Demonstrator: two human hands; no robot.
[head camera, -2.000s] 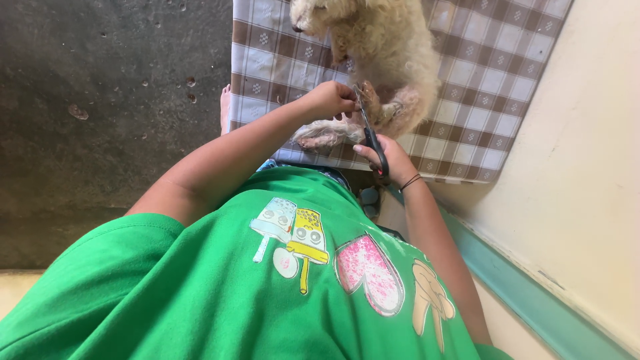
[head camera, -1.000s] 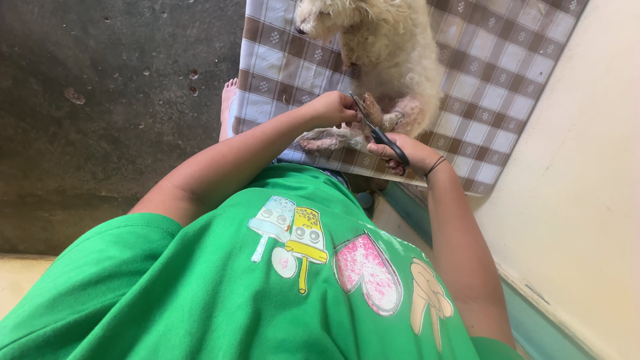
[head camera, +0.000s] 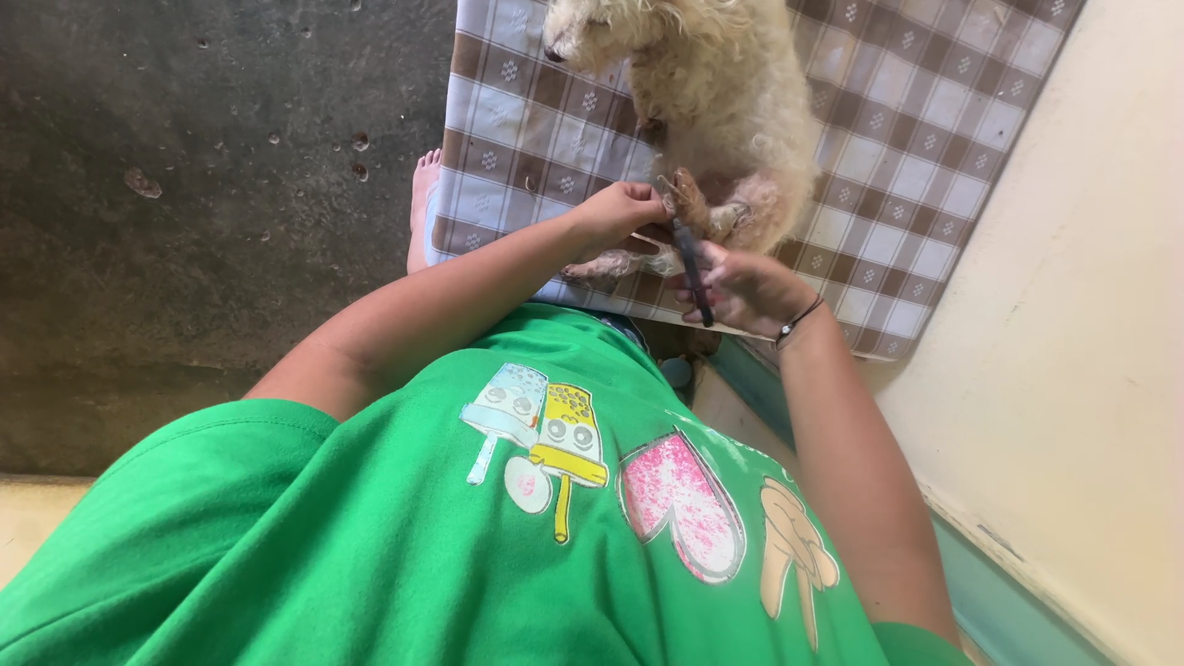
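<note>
A curly, cream-coloured dog (head camera: 740, 102) lies on a checked cloth, its head at the top and its legs toward me. My left hand (head camera: 624, 211) has its fingers pinched at the dog's raised paw (head camera: 686, 196); whether fur or the paw is between them is hard to see. Dark-handled scissors (head camera: 692, 273) are in my right hand (head camera: 754, 291), their blurred blades pointing up toward that paw and my left fingertips. Another leg of the dog (head camera: 606, 266) stretches out below my left wrist.
The brown and white checked cloth (head camera: 888, 185) covers a flat raised surface. A pale wall (head camera: 1073, 305) with a green lower band (head camera: 1008, 578) bounds the right side. Dark, pitted floor (head camera: 222, 213) lies at left, and a bare foot (head camera: 424, 208) shows beside the cloth's left edge.
The scissors have turned more upright in my right hand since one second ago, and that hand's fingers have spread. My left hand stays near the dog's paw.
</note>
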